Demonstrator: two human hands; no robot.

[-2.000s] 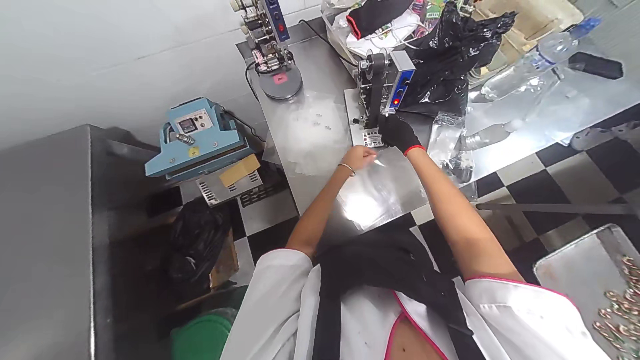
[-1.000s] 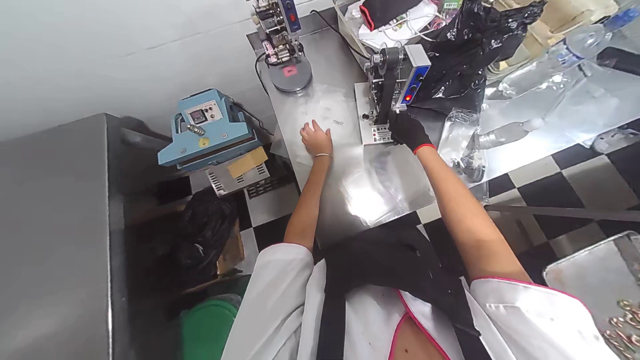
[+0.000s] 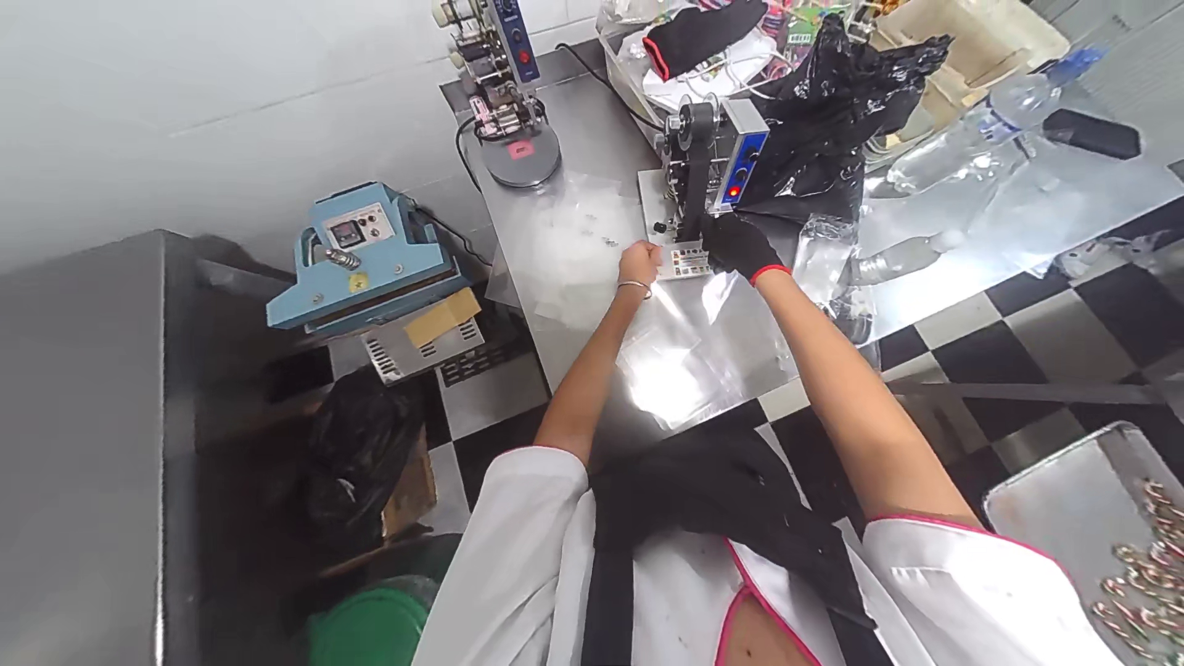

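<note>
A ribbon coding machine (image 3: 703, 166) with a blue control panel and a lit red light stands on the steel table (image 3: 592, 356). My left hand (image 3: 640, 265), bare with a bracelet at the wrist, is at the left front edge of the machine's base plate (image 3: 686, 262); its fingers are bent, and whether they pinch a bag cannot be told. My right hand (image 3: 737, 246), in a black glove with a red cuff, is at the machine's right side, its fingertips hidden by the machine. Clear plastic bags (image 3: 680, 351) lie in front, and more clear bags (image 3: 578, 231) lie to the left.
A second coding machine (image 3: 504, 92) stands at the back left. A blue heat sealer (image 3: 365, 250) is left of the table. To the right are a black plastic bag (image 3: 814, 120), a plastic bottle (image 3: 953, 148) and a phone (image 3: 1091, 132). A metal tray (image 3: 1054, 490) holds small wrapped items at lower right.
One second ago my left hand lay on the bags at the left; it is now back at the machine's base plate. My right hand has stayed beside the machine.
</note>
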